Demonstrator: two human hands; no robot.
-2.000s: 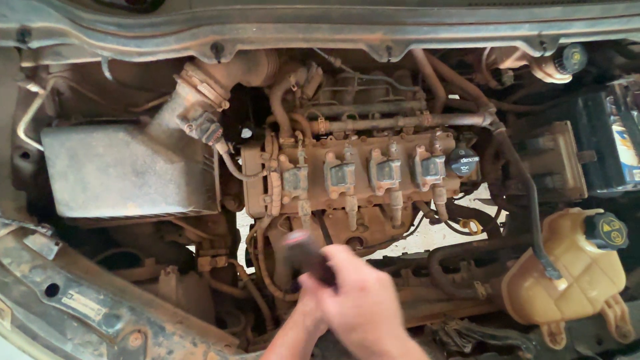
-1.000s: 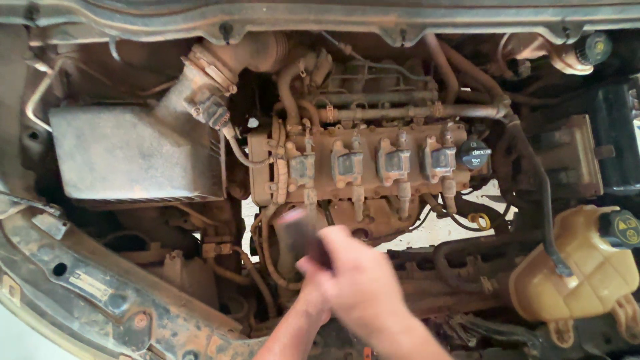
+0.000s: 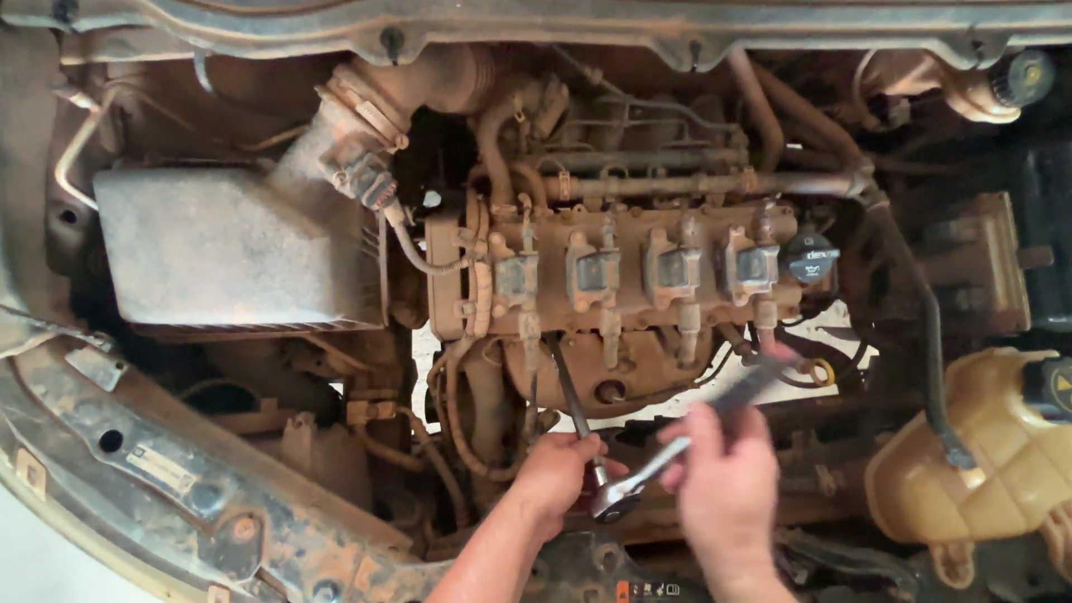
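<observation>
My left hand [image 3: 557,477] grips a long socket extension bar [image 3: 572,394] near its lower end. The bar's far end reaches to the edge of the exhaust heat shield [image 3: 653,368], below the dusty valve cover; its tip is hard to make out. A chrome ratchet [image 3: 641,484] joins the near end of the bar. My right hand [image 3: 733,477] is closed on the ratchet's dark handle, which is blurred and points up and to the right. Several ignition coils [image 3: 590,272] sit in a row on the valve cover [image 3: 553,243] above my hands.
At the left lies the grey air filter box [image 3: 226,243] with its intake duct. The coolant reservoir [image 3: 946,452] and a black hose [image 3: 925,335] are at the right. Near the valve cover's right end is the oil filler cap [image 3: 811,255]. The front body panel [image 3: 209,494] runs below.
My right hand has moved to the right, and the ratchet handle has swung from pointing up-left to pointing up-right. The bar and ratchet head, hard to see before, now show.
</observation>
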